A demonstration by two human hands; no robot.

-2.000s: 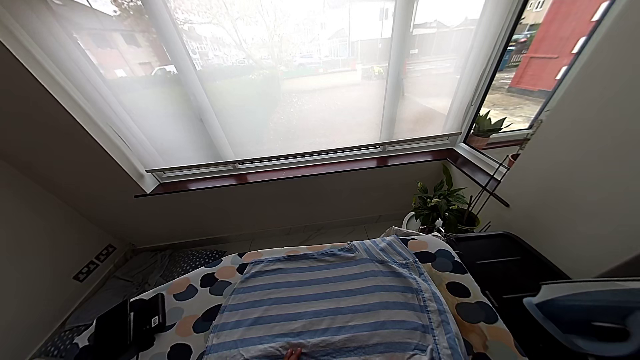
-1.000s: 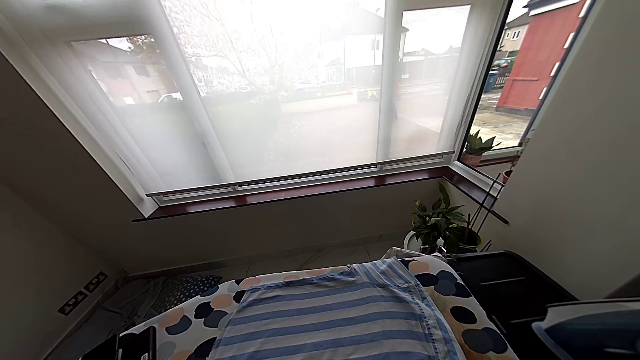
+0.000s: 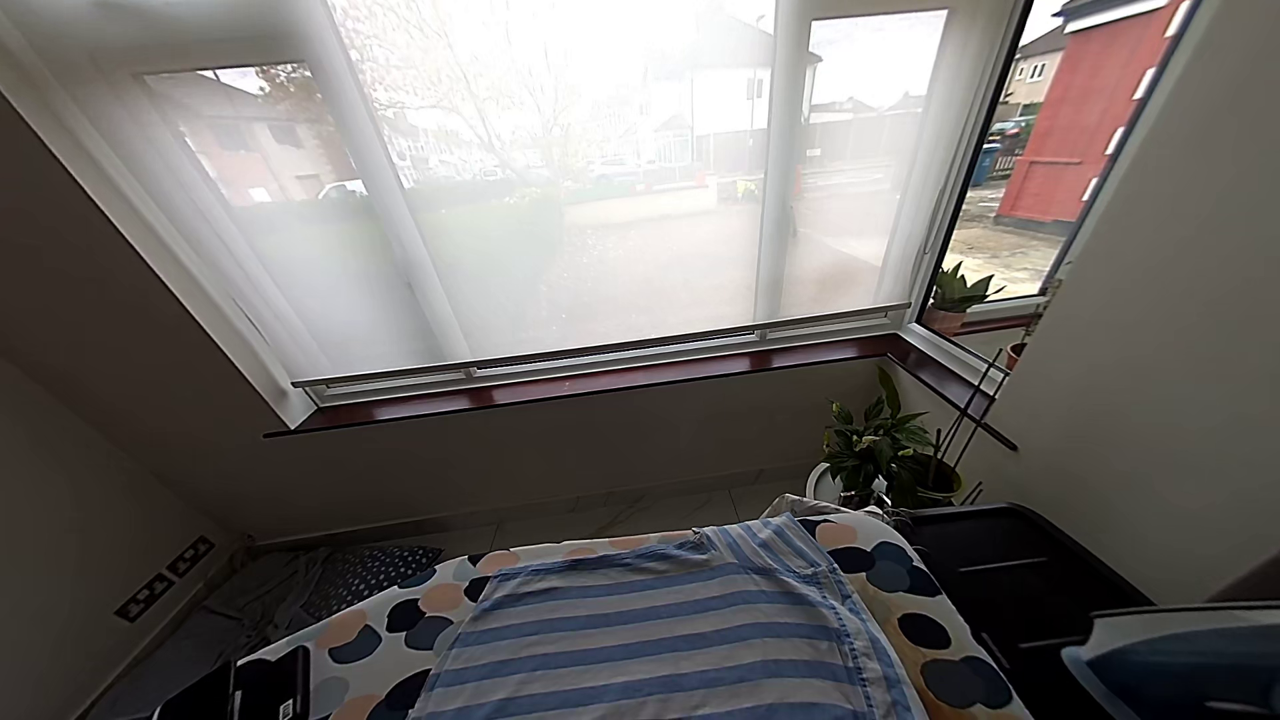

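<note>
A blue-and-white striped garment [image 3: 660,635] lies spread over an ironing board with a spotted cover [image 3: 440,598]. Its upper right part is folded near the board's far end. At the lower right edge, part of a blue and white clothes iron [image 3: 1180,655] shows, cut off by the frame. Neither my left hand nor my right hand is in view, so what they hold or touch is hidden.
A black plastic container [image 3: 1040,560] stands right of the board. Potted plants [image 3: 875,445] are beyond it, below the windowsill [image 3: 600,383]. Black objects [image 3: 270,685] lie at the board's lower left. Fabric [image 3: 365,580] lies beyond, near wall sockets [image 3: 165,580].
Fingers seen at the bottom edge on the striped garment two seconds ago are out of view. The view has tilted up somewhat toward the window.
</note>
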